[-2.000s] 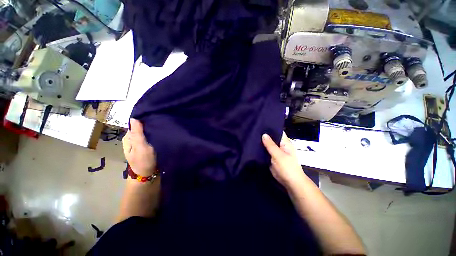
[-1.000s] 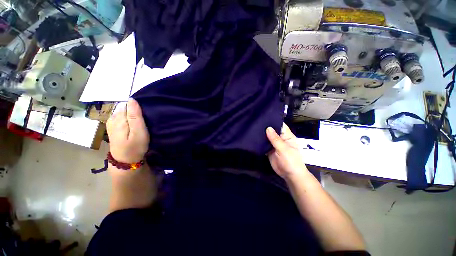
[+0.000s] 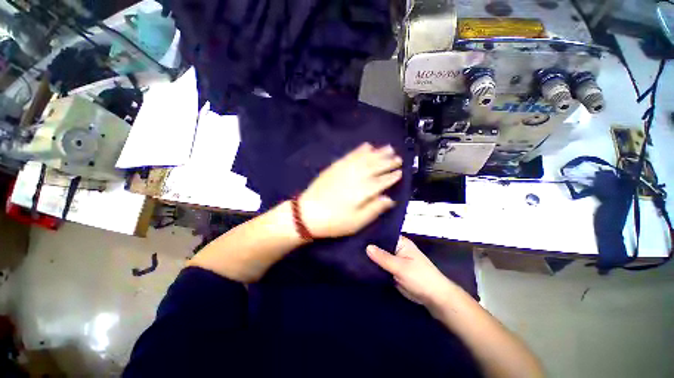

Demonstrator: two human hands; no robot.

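The dark navy-purple garment piece (image 3: 295, 148) lies on the table left of the overlock machine (image 3: 510, 81) and hangs towards my lap. Its right edge runs beside the needle area (image 3: 429, 129). My left hand (image 3: 355, 190) lies palm down on the cloth with fingers slightly apart, pointing at the machine. My right hand (image 3: 408, 272) pinches the right edge of the cloth lower down, near the table's front edge, thumb on top. The fingers under the cloth are hidden.
A dark ruffled cloth heap (image 3: 288, 44) lies behind the garment piece. White sheets (image 3: 159, 122) and a cream second machine (image 3: 80, 136) are at left. A dark strip with cords (image 3: 615, 214) lies at right. Small scraps (image 3: 146, 266) are on the floor.
My left hand has let go of the cloth's left side and moved right, onto the cloth near the needle. My right hand has moved down along the edge. The cloth lies flatter.
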